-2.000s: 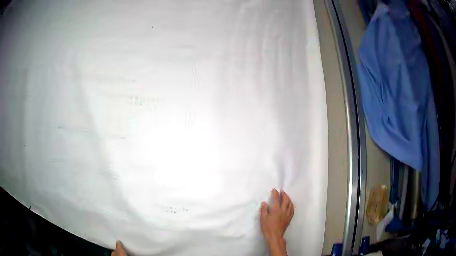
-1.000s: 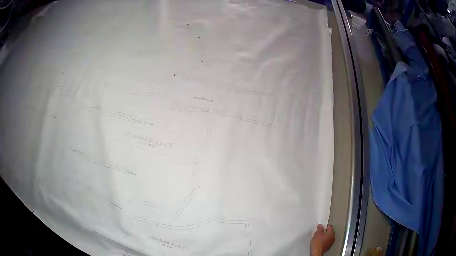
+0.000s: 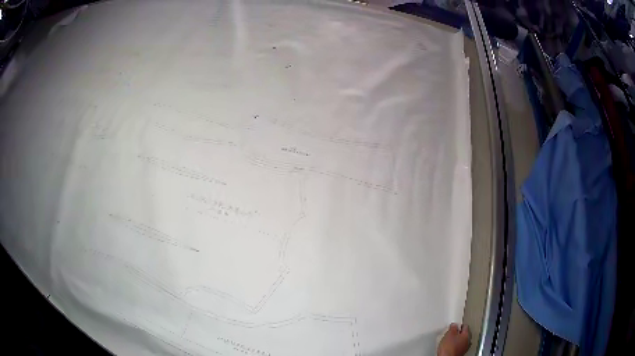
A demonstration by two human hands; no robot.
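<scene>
The white paper marker (image 3: pixel 230 208) with thin printed pattern outlines lies spread over the table, with soft creases and ripples. My right hand (image 3: pixel 455 341) is at the bottom edge of the view, partly cut off. Its fingers are closed on the marker's right border, and a faint crease runs left from them. My left hand is not in view. What lies under the marker is hidden.
A long silver cutter track rail (image 3: pixel 498 181) runs along the right side on the beige table edge (image 3: pixel 477 208). Light blue fabric (image 3: pixel 567 229) hangs beyond it, beside darker cloths. Dark blue cloth (image 3: pixel 435 14) lies at the far right corner of the marker.
My right hand has moved from on top of the paper to its right border. My left hand has left the view. The printed outlines show more clearly and the paper has fewer deep folds.
</scene>
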